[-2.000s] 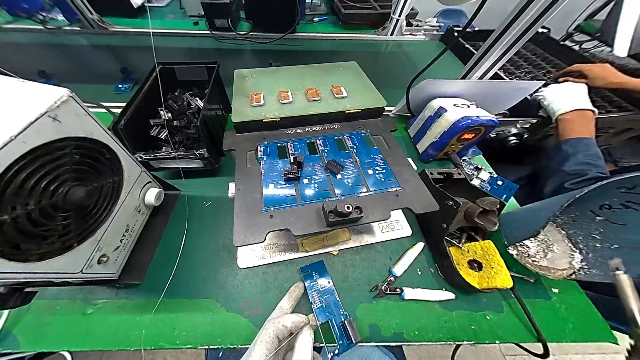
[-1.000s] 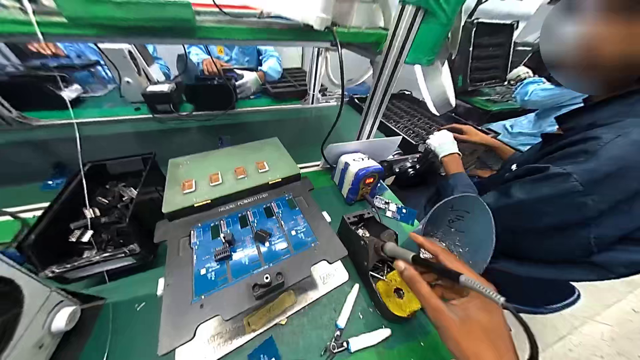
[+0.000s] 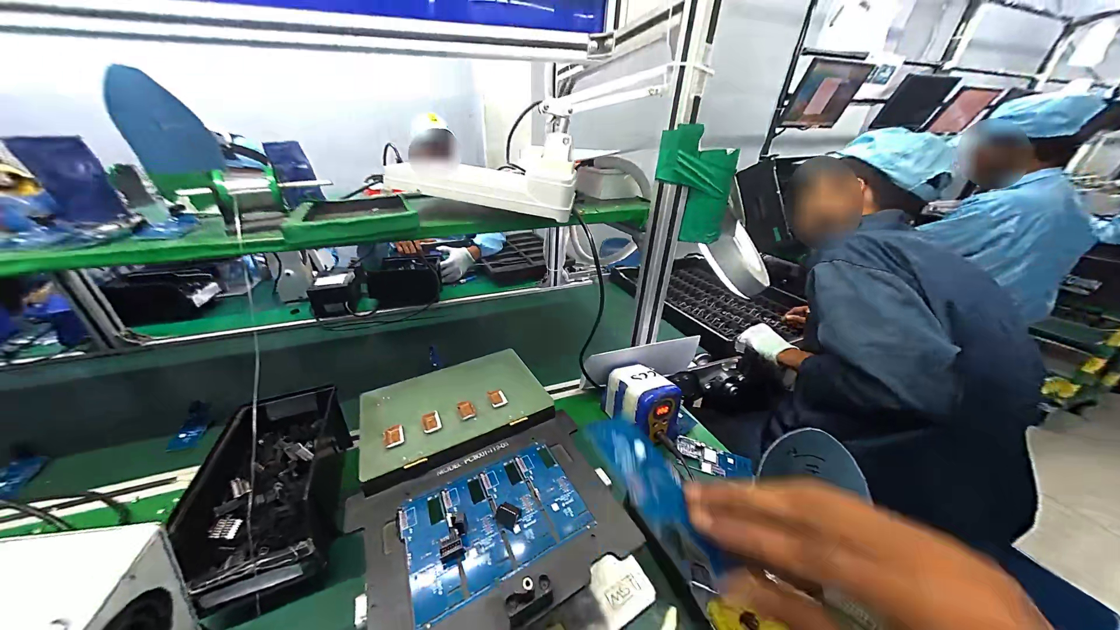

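Note:
My right hand [image 3: 840, 551], bare and motion-blurred, is at the lower right. Its fingertips hold a blurred blue circuit board [image 3: 634, 472], just left of the hand. My left hand is out of view. Several joined blue circuit boards [image 3: 516, 525] lie in a black fixture [image 3: 385, 569] at the lower middle, with loose black connectors [image 3: 451, 549] on them. Behind the fixture stands a green hinged lid [image 3: 455, 394] with several copper-coloured pads. The blue and white soldering station [image 3: 643, 398] is right of the lid, its display lit.
A black bin [image 3: 201, 490] of dark parts stands at left, beside a white fan unit [image 3: 87, 569]. A metal post [image 3: 669, 201] with green tape rises behind. At right a co-worker [image 3: 901, 297] sits near a black tray [image 3: 717, 302]. A yellow sponge [image 3: 744, 612] is partly covered by my hand.
The view has swung up and right. My right hand, on a soldering iron handle one second ago, now has a blue board at its fingertips. My gloved left hand, seen two seconds ago, is out of view.

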